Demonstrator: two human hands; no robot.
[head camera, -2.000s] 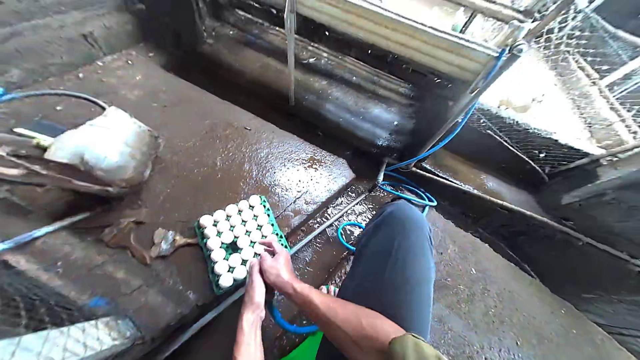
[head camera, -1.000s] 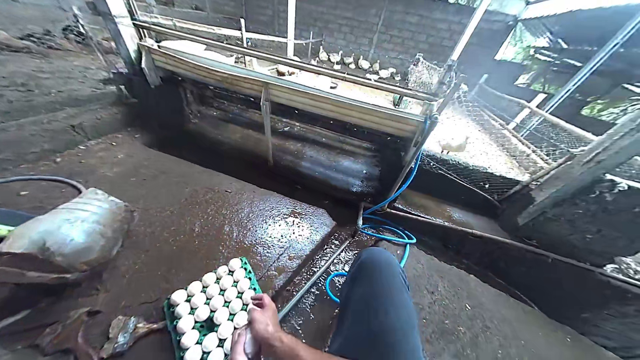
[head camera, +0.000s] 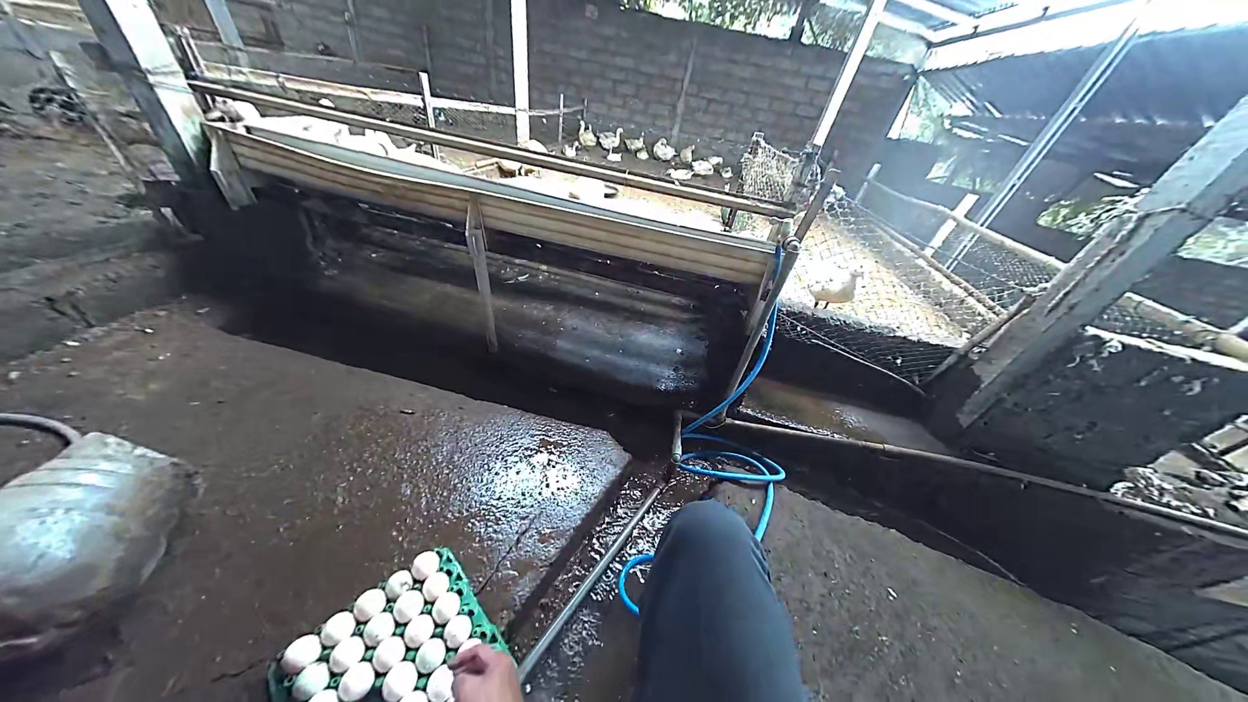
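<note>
A green egg tray (head camera: 485, 618) holding rows of white eggs (head camera: 388, 652) lies on the wet concrete floor, cut off by the bottom edge of the head view. My right hand (head camera: 487, 675) is at the tray's right side, its fingertips touching or just above the eggs there. Whether an egg is between those fingers cannot be told. My left hand is out of the frame. My bent knee in dark trousers is right of the tray.
A metal pipe (head camera: 591, 577) runs beside the tray along a wet channel. A blue hose (head camera: 766, 476) lies coiled by a post. At left is a filled sack (head camera: 93, 531). Behind stand a trough-like barrier (head camera: 507, 200), wire netting (head camera: 882, 283) and several ducks (head camera: 663, 151).
The view has tilted up strongly, bringing the ducks and the pen into sight. Both hands were together at the tray's right side two seconds ago; now only the right hand shows.
</note>
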